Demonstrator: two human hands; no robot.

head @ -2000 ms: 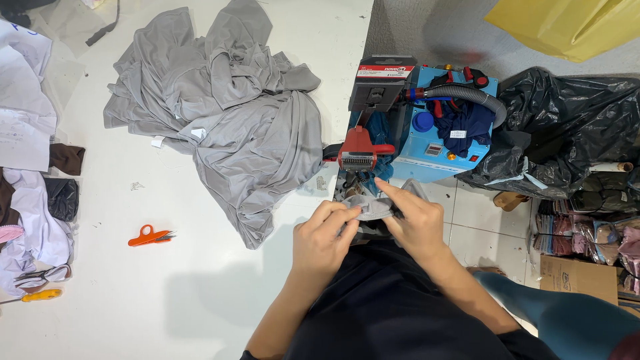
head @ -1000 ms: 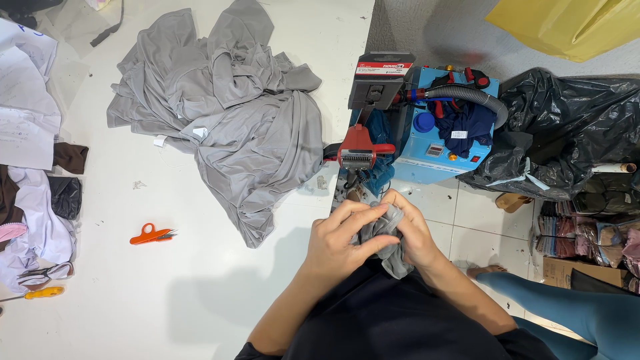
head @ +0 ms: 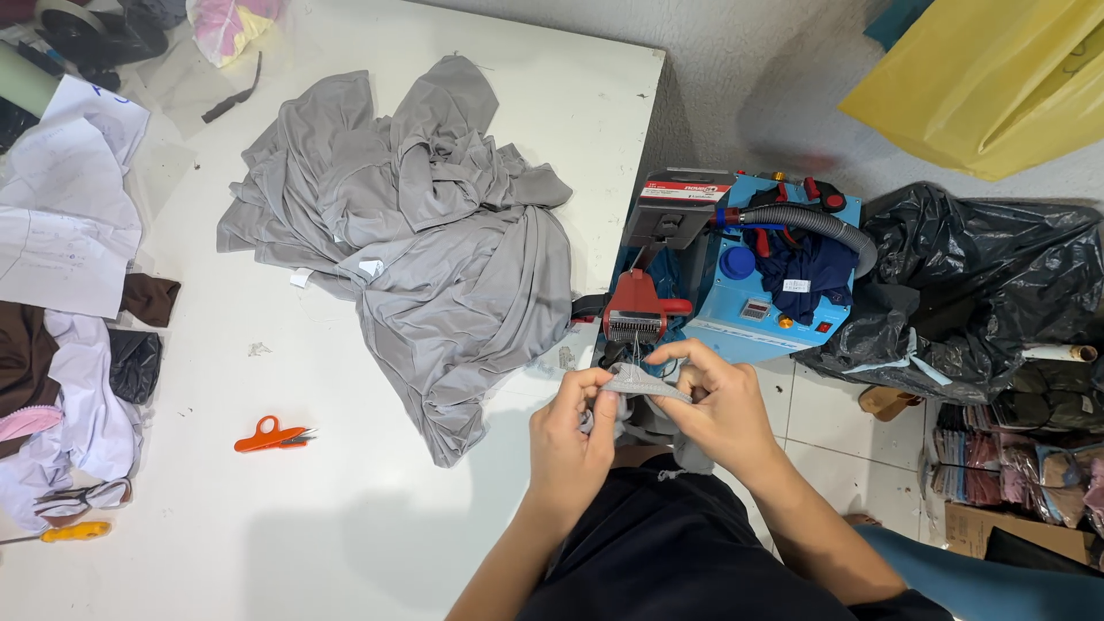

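Both my left hand (head: 576, 431) and my right hand (head: 720, 410) pinch the edge of a grey fabric piece (head: 636, 379) at the table's right side. Pale threads run from that edge up to the comb-like metal mouth of a red thread trimming head (head: 635, 312). The rest of the held fabric hangs below my hands, partly hidden by them. Left of the red head, a heap of grey garments (head: 466, 259) with small white labels lies on the white table (head: 414, 535). Orange thread snips (head: 274, 435) lie farther left, touched by neither hand.
A blue machine (head: 742, 332) with a ribbed hose (head: 811, 220) and dark blue cloth stands beyond the table's right edge. Black plastic bags (head: 975, 276) are beside it. Paper sheets (head: 69, 216) and white cloth (head: 95, 388) lie at far left. A person's teal-clad leg (head: 966, 569) is at lower right.
My hands have moved from near my body, where they held the grey fabric bunched, up to the red head. The fabric edge is now stretched between them, with threads at the head's mouth.
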